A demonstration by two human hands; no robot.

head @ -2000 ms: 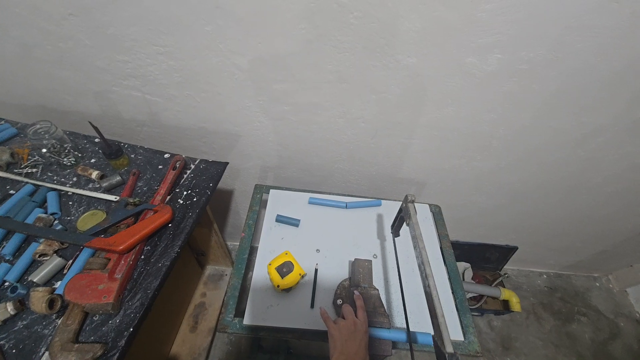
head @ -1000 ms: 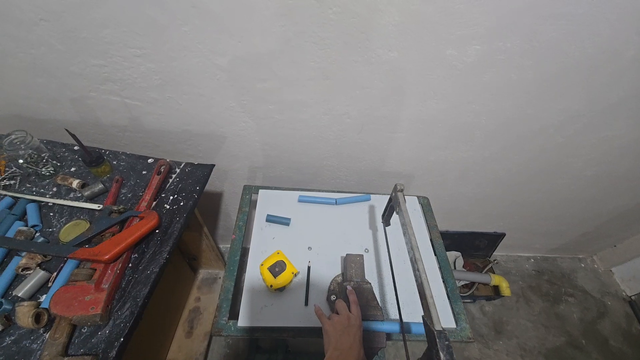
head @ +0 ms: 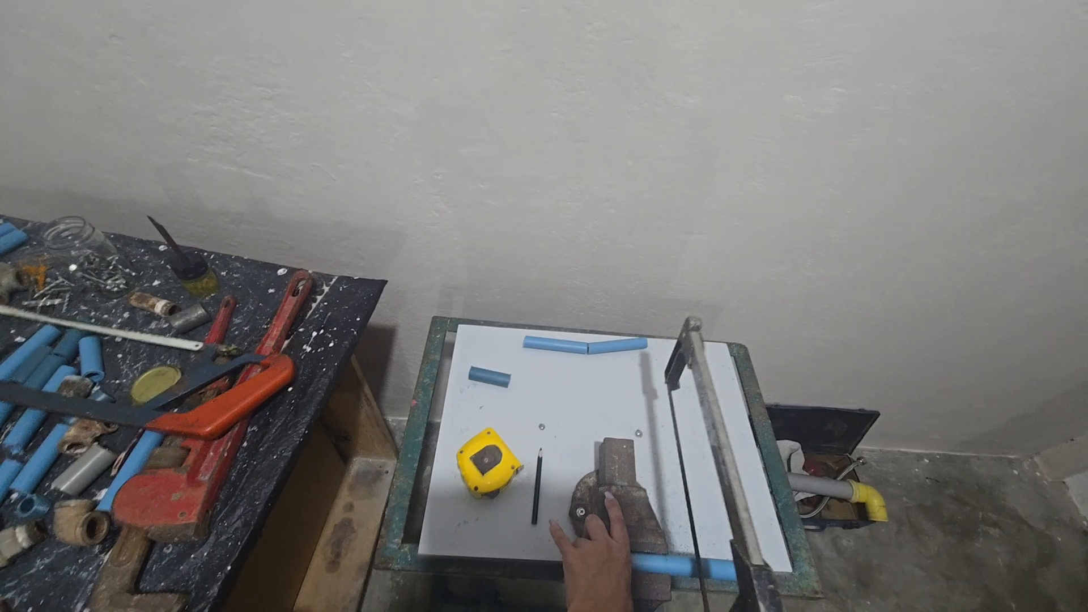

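My left hand rests with spread fingers on top of a rusty bench vise at the near edge of a white board. A blue PVC pipe sticks out to the right from the vise. Over that pipe lies the blade of a hacksaw, whose frame reaches up across the board. The saw's handle end is cut off at the bottom edge, and my right hand is out of view. Left of the vise are a black pencil and a yellow tape measure. Short blue pipe pieces lie farther back.
The board sits in a green metal-framed table. A dark, paint-spotted table at left holds an orange-handled hacksaw, a red pipe wrench, pipe pieces and fittings. An open toolbox stands on the floor at right, against the wall.
The hacksaw has shifted along its length over the blue pipe between frames. My left hand has stayed on the vise. The view has swung slightly.
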